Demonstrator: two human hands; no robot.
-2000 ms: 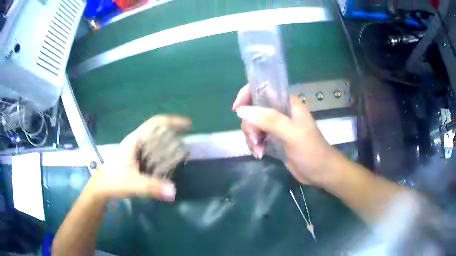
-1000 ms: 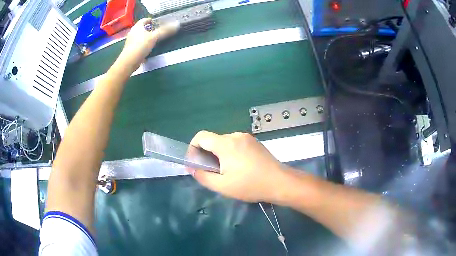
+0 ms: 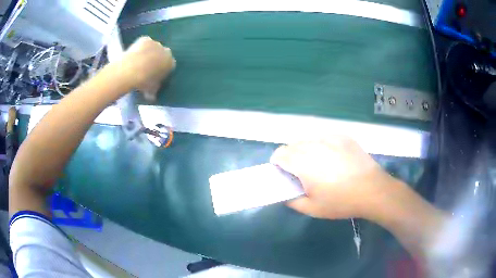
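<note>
My right hand (image 3: 332, 176) is closed on a smooth, bright silver rectangular plate (image 3: 253, 190), probably the cover plate. Its far end points left over the green mat. My left hand (image 3: 149, 64) is blurred and curled over the green belt at the upper left, beside the white machine box. Whether it holds anything cannot be told. A grey carrier fixture (image 3: 401, 101) with round components lies on the belt at the right, touched by neither hand. The tweezers (image 3: 356, 239) lie below my right hand, partly hidden by it.
A silver knob with an orange ring (image 3: 160, 136) stands at the left by the silver strip (image 3: 228, 124). The white vented box (image 3: 81, 21) and cables are upper left. The black machine base (image 3: 462, 141) is right. A blue object (image 3: 76, 212) is lower left.
My left hand has come back from the grey carriers near the red and blue bins, which are out of view. My right hand still holds the plate, now turned broad face up. The view has shifted.
</note>
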